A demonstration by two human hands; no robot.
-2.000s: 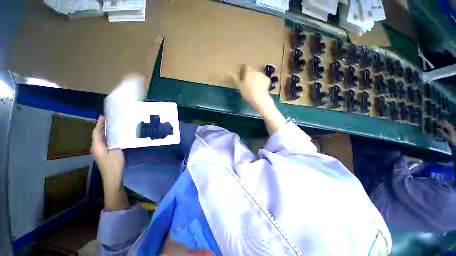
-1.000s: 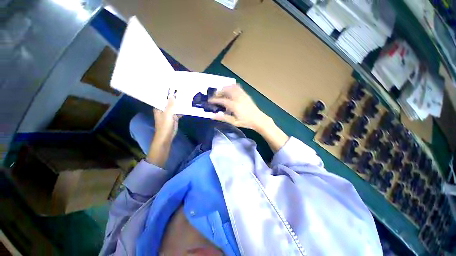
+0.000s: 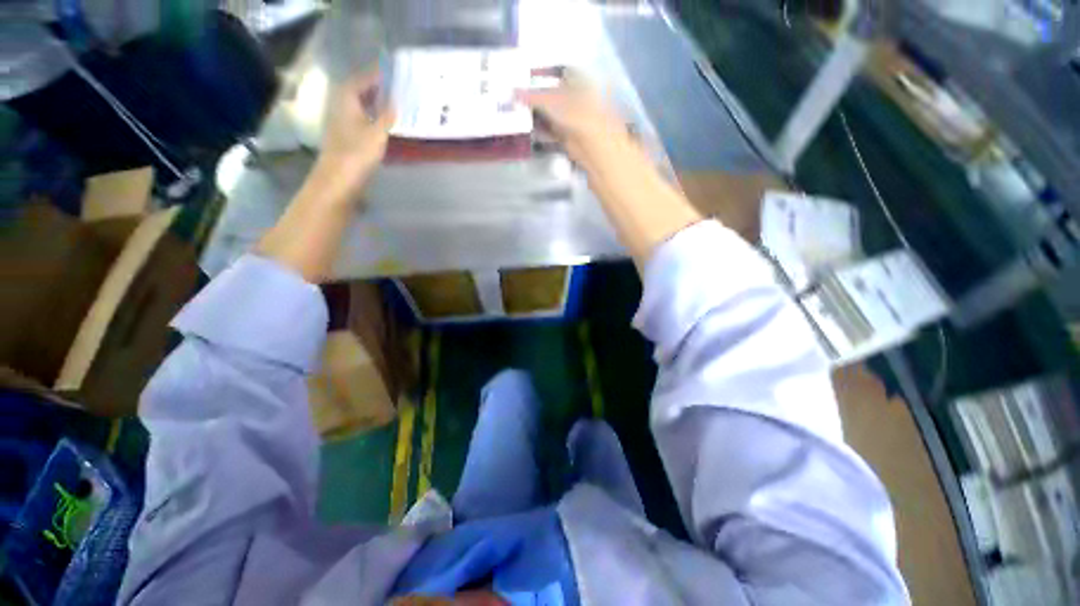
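A white printed card [image 3: 462, 92] lies over a red jig [image 3: 460, 148] on the silver table [image 3: 474, 219]; only the jig's front edge shows below the card. My left hand [image 3: 358, 118] is at the card's left edge with its fingers on it. My right hand [image 3: 571, 109] is at the card's right edge, its fingertips touching it. Both hands look bare and are slightly blurred. No black product shows; whether one is under the card cannot be told.
A large open carton [image 3: 101, 284] stands on the floor at left, a smaller carton [image 3: 353, 385] below the table edge. A blue crate [image 3: 83, 521] with green items is at lower left. Card stacks [image 3: 876, 302] lie on brown cardboard [image 3: 900, 474] at right. A metal post [image 3: 820, 101] stands upper right.
My view has turned from the cardboard bench to the silver table. The folded card with the black product is no longer seen as before; both hands now hold a card flat at the red jig.
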